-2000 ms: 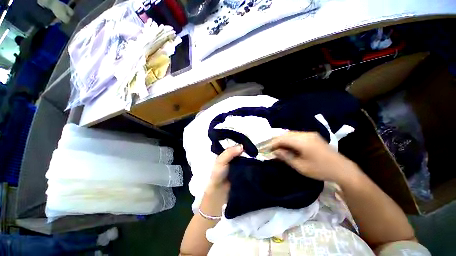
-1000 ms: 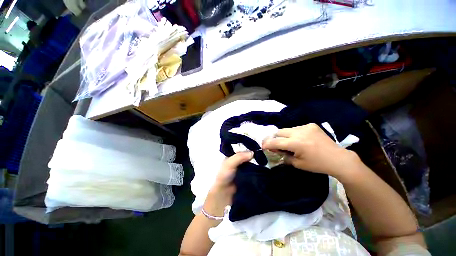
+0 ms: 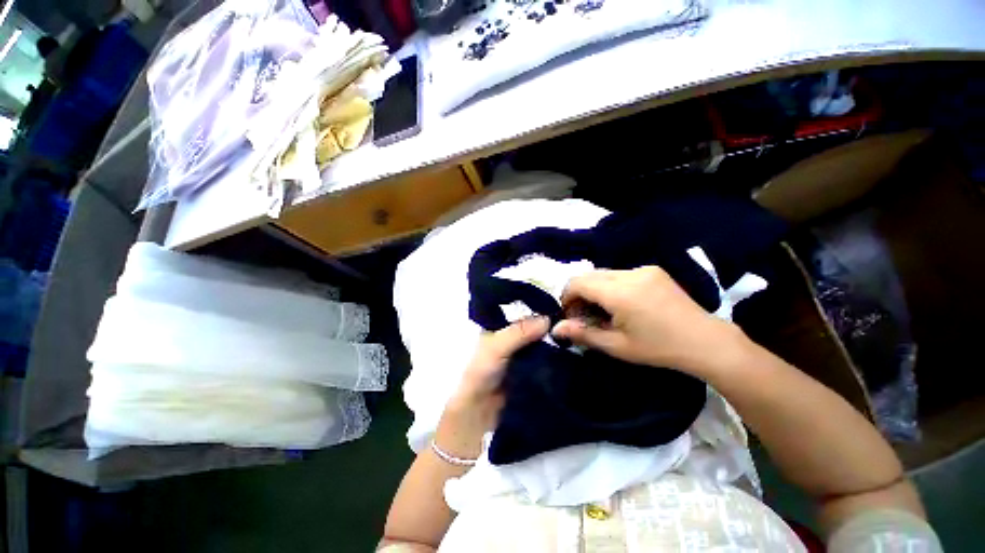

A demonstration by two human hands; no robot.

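The black garment part [image 3: 599,402] lies bunched over the lap, with a narrow black band curving up at its left. The white garment [image 3: 437,297] lies under it. My left hand [image 3: 499,362] pinches the black cloth at the band's lower end between thumb and finger. My right hand [image 3: 637,319] is beside it at the same spot, fingers curled and fingertips close together. A small dark thing shows in the right palm; I cannot tell what it is. No needle or thread can be made out.
White lace-trimmed garments [image 3: 232,356] hang over the grey bin [image 3: 65,356] at left. The white table [image 3: 605,103] holds a phone [image 3: 396,103], fabric scraps [image 3: 324,119], a plastic bag [image 3: 221,86] and a pad with dark pieces [image 3: 562,49]. A cardboard box [image 3: 832,324] stands at right.
My right hand's fingers have curled and closed nearer my left fingertips, and the dark thing in the palm now shows. My left hand keeps its pinch. The view has shifted slightly.
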